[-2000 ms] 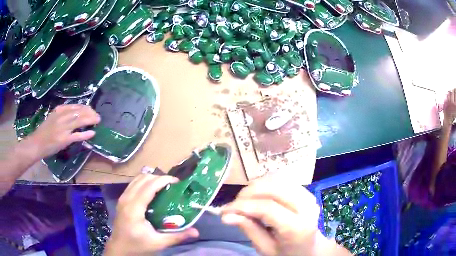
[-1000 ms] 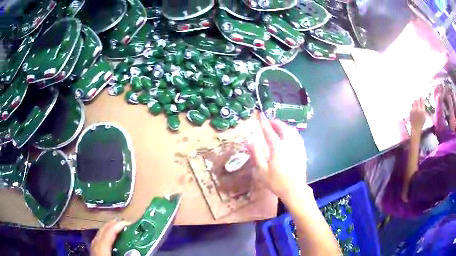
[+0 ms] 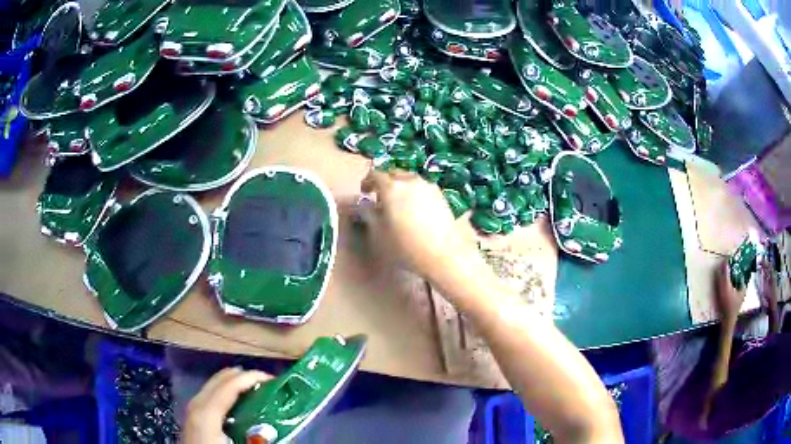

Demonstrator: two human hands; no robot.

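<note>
My left hand [image 3: 218, 401], cut off by the lower edge, grips a green car body moulding [image 3: 299, 386] below the bench's front edge. The moulding is tilted, with a lamp at its lower end. My right hand [image 3: 399, 204] is at the near left edge of the heap of small green parts [image 3: 442, 143]. It is blurred, and a small pale or silver spot shows at its fingertips; I cannot tell whether it holds a part. The glue board [image 3: 451, 334] is partly hidden by my right forearm. The glue dish and stick are not visible.
Two bodies [image 3: 276, 247] lie on the tan sheet [image 3: 364, 303] at left. More bodies [image 3: 217, 30] are stacked left and behind. One body [image 3: 583, 208] lies on the green bench top [image 3: 646, 251]. Blue bins [image 3: 629, 399] stand below. Another worker's arm [image 3: 722, 347] is at right.
My right hand has moved from the glue board up and left to the heap's near edge. My left hand still holds the moulding. The camera view has shifted. The stick seen earlier is not visible.
</note>
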